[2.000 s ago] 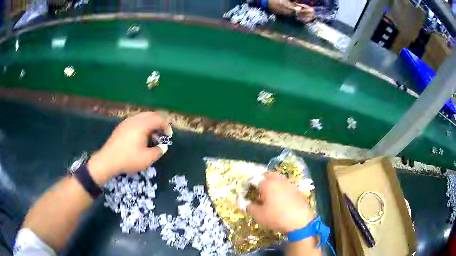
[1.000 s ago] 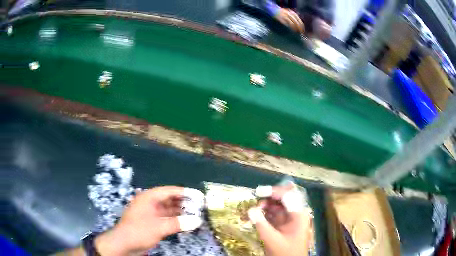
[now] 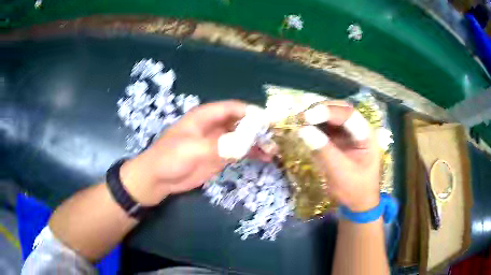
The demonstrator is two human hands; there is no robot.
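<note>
My left hand (image 3: 188, 145), with white-wrapped fingertips and a black wristband, has its thumb and fingers pinched around a small pale plastic housing (image 3: 262, 134), mostly hidden by the fingers. My right hand (image 3: 344, 150), with white-wrapped fingertips and a blue wrist strap, is close beside it, over the bag. Its fingertips pinch a small brass contact (image 3: 290, 124), blurred against the gold behind. The open clear bag of brass contacts (image 3: 308, 185) lies beneath the hands. Loose pale housings lie in a left pile (image 3: 145, 102) and a centre pile (image 3: 253, 193).
A brown cardboard tray (image 3: 455, 215) at the right holds a dark pen (image 3: 433, 207) and a yellowish ring (image 3: 442, 180). A chipped rail (image 3: 258, 44) borders the green belt (image 3: 323, 11), which carries small pieces. A second clear bag (image 3: 371, 110) lies near the rail. A blue bin (image 3: 32, 220) shows lower left.
The view has tilted down, so the belt sits higher and the other person is out of view. My hands have come together; my right fingertips now meet near the left ones.
</note>
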